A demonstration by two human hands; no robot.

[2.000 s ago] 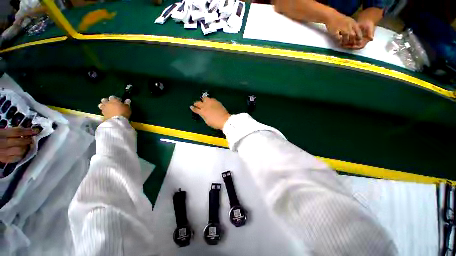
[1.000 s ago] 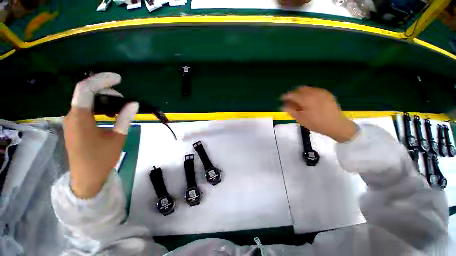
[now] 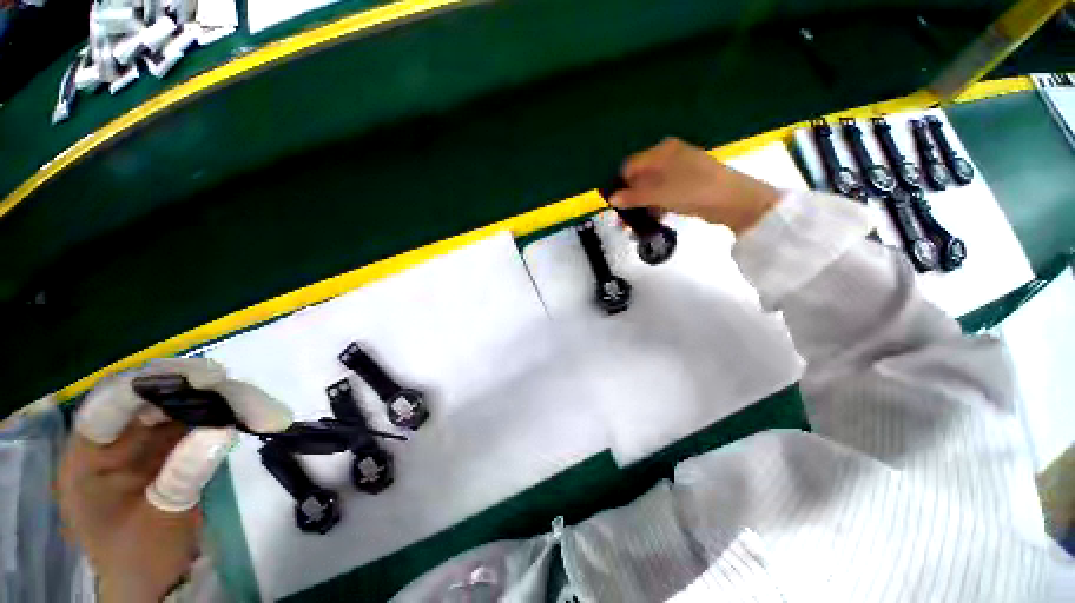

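My left hand (image 3: 153,454), with white finger cots, holds a black wristwatch (image 3: 189,401) at the lower left. Its strap reaches right, above three black wristwatches (image 3: 407,409) lying on the white sheet (image 3: 472,306). My right hand (image 3: 684,183) grips the strap of another black wristwatch (image 3: 655,243), whose head is at the white sheet at centre right. Whether that head touches the sheet I cannot tell. One more wristwatch (image 3: 612,292) lies just left of it, strap pointing up.
Rows of black watches (image 3: 878,177) lie on a white sheet at the far right. The dark green belt (image 3: 354,212) with a yellow edge runs behind the sheets. Small white boxes (image 3: 153,35) are piled at the upper left. Translucent film (image 3: 30,507) is at the left edge.
The view has turned right. My left hand still holds its watch, now lower and close to the three watches. My right hand, blurred before, now holds a watch beside the one lying at centre right.
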